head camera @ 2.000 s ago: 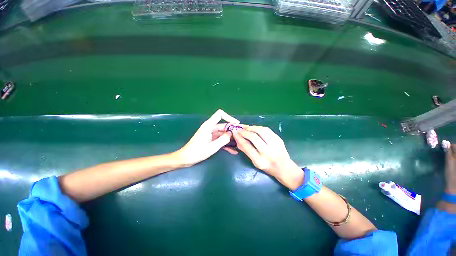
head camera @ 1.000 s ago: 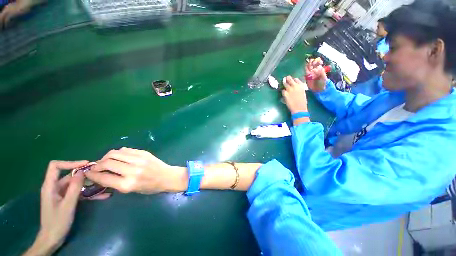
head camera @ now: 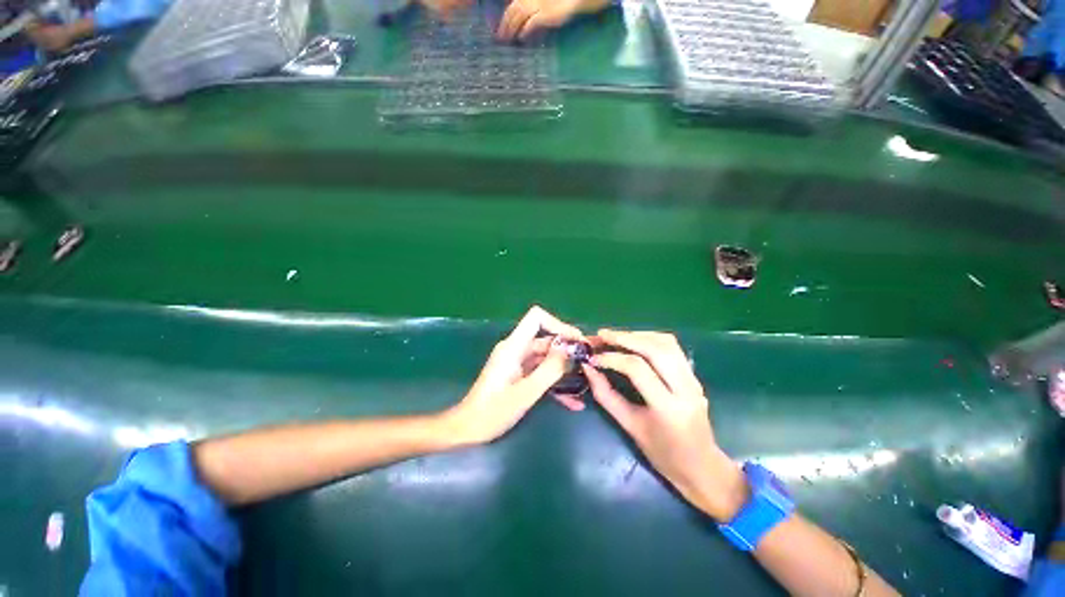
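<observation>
A small dark case with a shiny rim [head camera: 572, 379] is held between my two hands, above the green worktop [head camera: 491, 525] near its far edge. My left hand [head camera: 514, 379] grips it from the left with thumb and fingers. My right hand [head camera: 656, 391] pinches at its upper right side with thumb and fingertips. A small shiny part shows at the top of the case, between the fingertips; its details are too small to tell. My fingers hide much of the case. A blue band [head camera: 757, 506] is on my right wrist.
The green conveyor belt [head camera: 385, 251] carries an open unit [head camera: 736, 266] and more units at far left and far right. A white tube [head camera: 987, 540] lies at right. A clear blister tray [head camera: 473, 88] and another person's hands [head camera: 543, 14] are across the belt, between stacked trays.
The view has swung back left from the neighbouring worker, bringing the hands to the middle of the picture. Both hands still hold the case. Hands now show at the clear tray opposite.
</observation>
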